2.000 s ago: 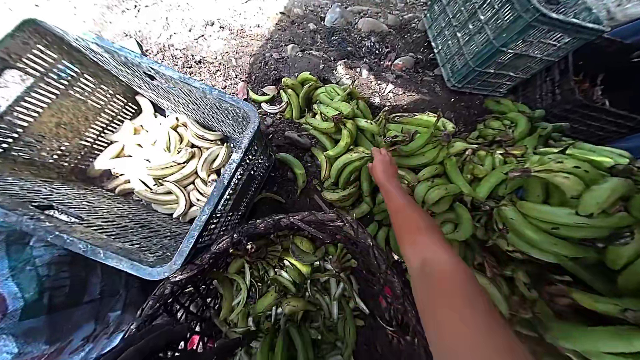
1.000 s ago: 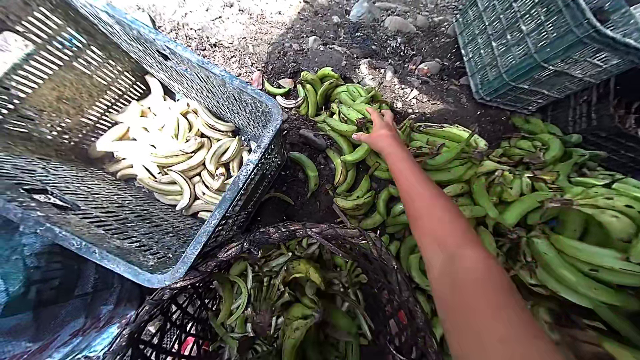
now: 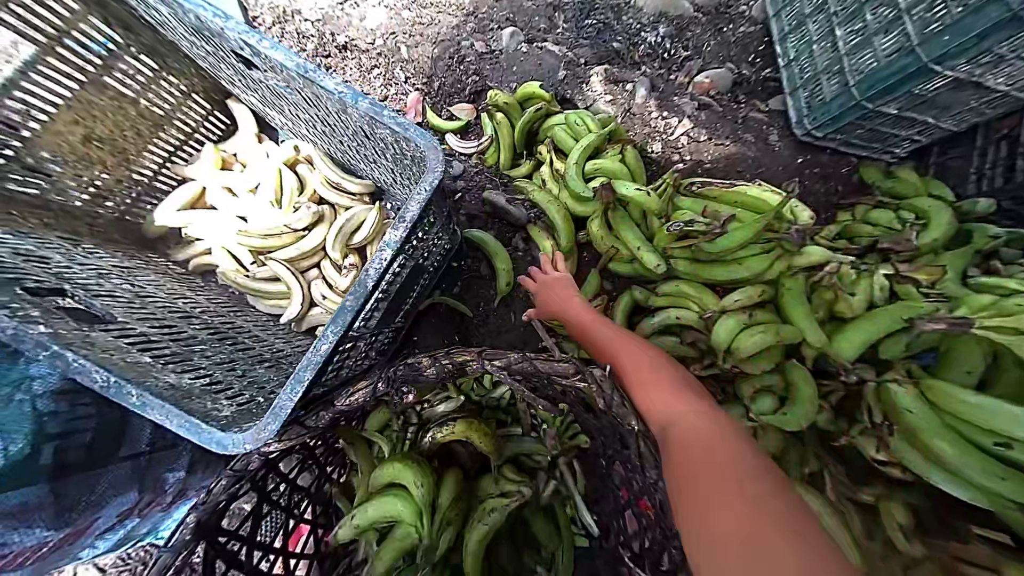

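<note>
My right hand (image 3: 554, 293) reaches in from the lower right, fingers spread, at the left edge of a heap of green plantains (image 3: 724, 264). Its fingertips are at the lower end of a green plantain (image 3: 552, 210); whether they touch it cannot be told. A single green plantain (image 3: 494, 260) lies on the soil just left of the hand. Below it stands a woven basket (image 3: 512, 364) with green bananas and peels (image 3: 400, 504) inside. Peeled plantains (image 3: 280, 232) lie in a plastic crate (image 3: 320, 376) at the left. My left hand is not in view.
A green plastic crate (image 3: 896, 80) stands at the upper right, with a dark crate beside it. Stones (image 3: 712, 81) and soil lie beyond the heap. Blue fabric or sheeting (image 3: 72, 456) is at the lower left, beside the peeled-plantain crate.
My right hand has moved from the top of the plantain heap, back toward me, to the heap's left edge near the basket. Its fingers are spread.
</note>
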